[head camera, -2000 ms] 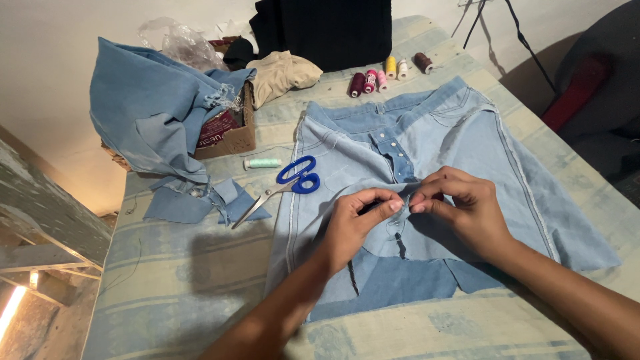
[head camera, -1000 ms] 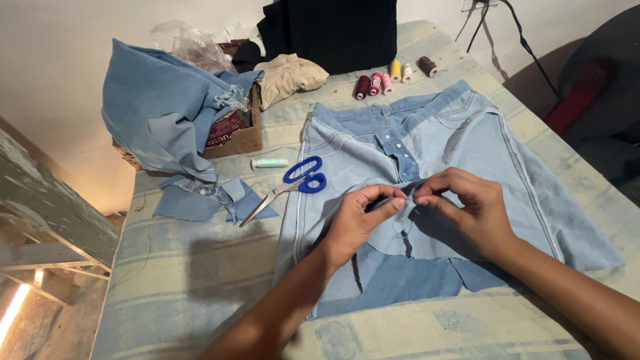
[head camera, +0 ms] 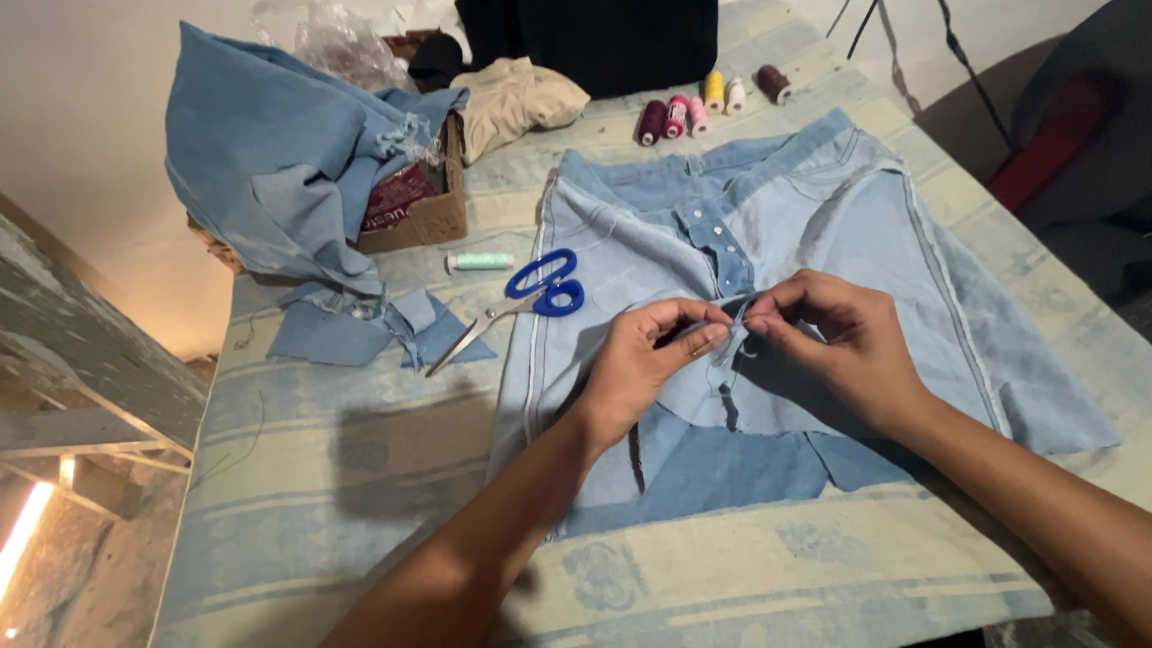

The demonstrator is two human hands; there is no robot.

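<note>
A light-blue denim garment [head camera: 864,216], its seams showing outward, lies spread over the table. Near its middle, below the buttoned fly, my left hand [head camera: 657,355] pinches a raised fold of denim between thumb and forefinger. My right hand [head camera: 837,346] pinches the same fold from the other side, fingertips almost touching the left ones. Loose threads hang between the two hands; whether a needle is there cannot be told. Blue-handled scissors [head camera: 540,292] lie left of my hands, their handles on the garment and their blades over denim scraps [head camera: 333,328].
A mint-green thread spool [head camera: 481,261] lies beyond the scissors. Several spools [head camera: 675,117] lie past the waistband. At the back left, a cardboard box [head camera: 423,220] has blue denim [head camera: 261,135] heaped over it, beside beige cloth [head camera: 513,99] and black cloth [head camera: 594,40]. Patterned cloth [head camera: 297,558] covers the table.
</note>
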